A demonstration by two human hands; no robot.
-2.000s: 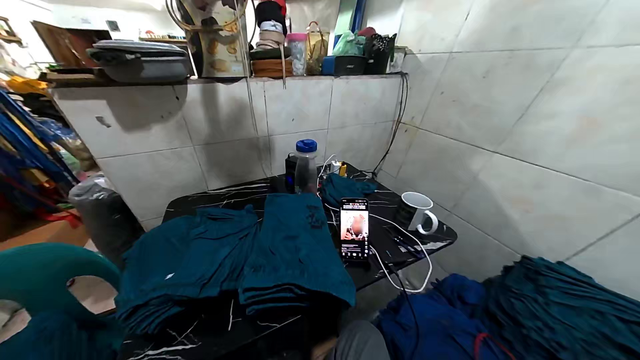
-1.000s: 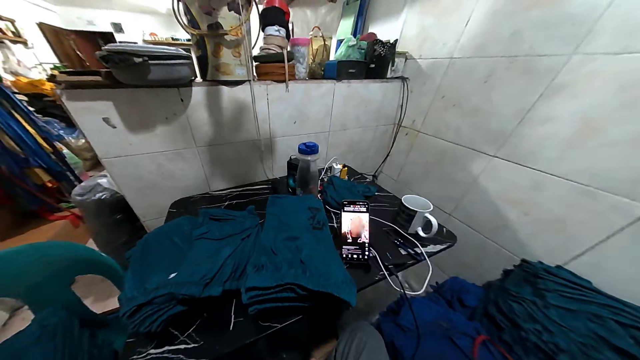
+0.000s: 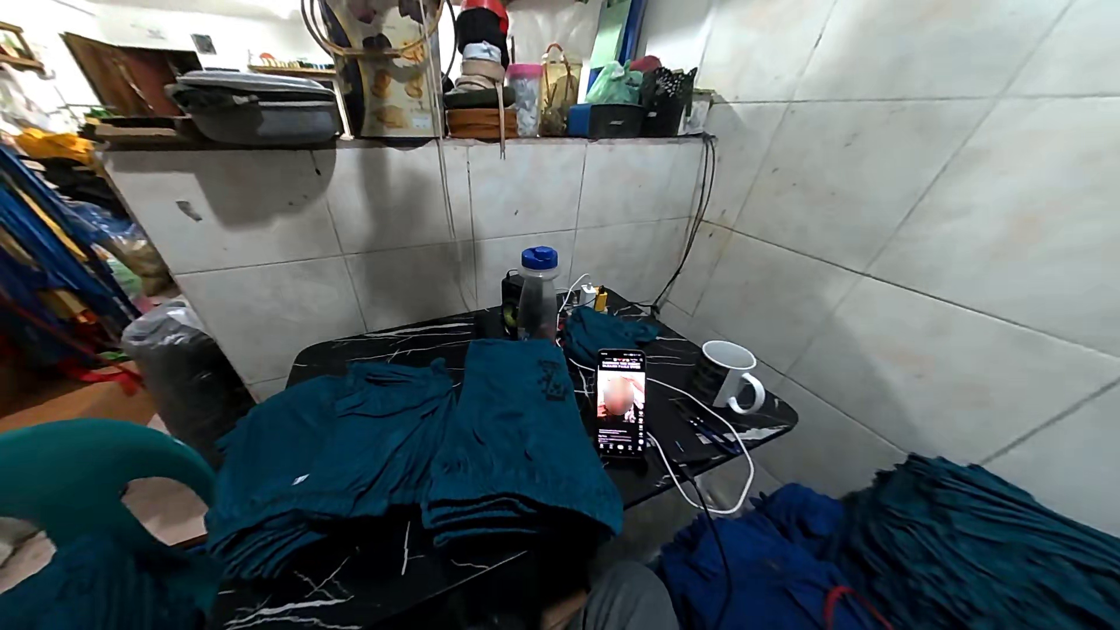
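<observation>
Neither my left hand nor my right hand can be made out. A small patch of skin shows at the bottom edge beside a grey-clad knee (image 3: 628, 599); which body part it is, I cannot tell. Two stacks of folded teal cloth, left (image 3: 328, 446) and right (image 3: 516, 429), lie side by side on a black marble-patterned table (image 3: 385, 346). Right of them a smartphone (image 3: 621, 402) stands nearly upright with its screen lit. Behind is a clear bottle with a blue cap (image 3: 538, 297), near a crumpled teal cloth (image 3: 608, 332). A white-and-dark mug (image 3: 724, 374) stands near the right corner.
A white cable (image 3: 748, 472) loops over the table's right edge. Blue cloth (image 3: 761, 560) and a teal cloth pile (image 3: 989, 542) lie at lower right. A green plastic chair (image 3: 96, 464) stands left, near a dark plastic bag (image 3: 188, 376). Tiled walls rise behind and right; a ledge (image 3: 385, 144) holds containers.
</observation>
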